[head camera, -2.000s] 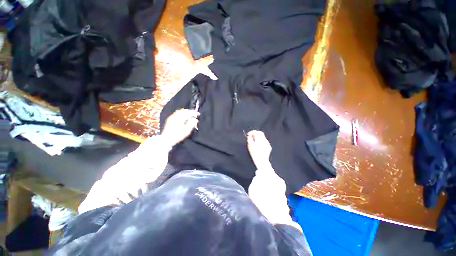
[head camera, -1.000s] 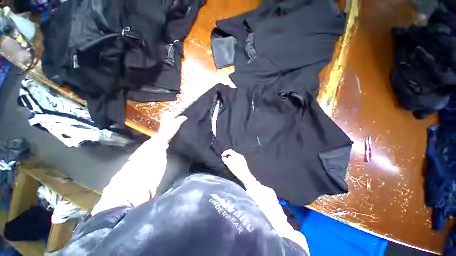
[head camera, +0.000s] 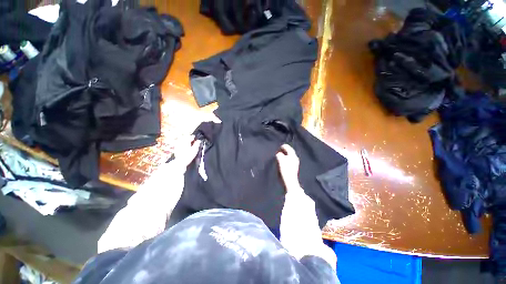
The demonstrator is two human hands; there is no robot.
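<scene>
A black zip jacket (head camera: 261,72) lies spread on the orange-brown table in front of me, with grey-ended sleeves at its upper left and lower right. My left hand (head camera: 190,148) is at the jacket's left side, beside a pale streak on the cloth; it is overexposed, and its fingers seem to hold the edge of the cloth. My right hand (head camera: 287,160) rests on the jacket's right part, just below a dark slit-like opening. Its fingers are bent, and I cannot tell if they grip the cloth.
A large black garment pile (head camera: 100,83) lies at the left. Another black bundle (head camera: 410,66) and navy garments (head camera: 471,150) are at the right. A small red item (head camera: 366,162) lies on the table (head camera: 383,222). A blue bin (head camera: 377,264) stands below the front edge.
The view has shifted, showing more of the table's far side. My right hand has moved right and up across the jacket. My left hand is now closer to the pale streak.
</scene>
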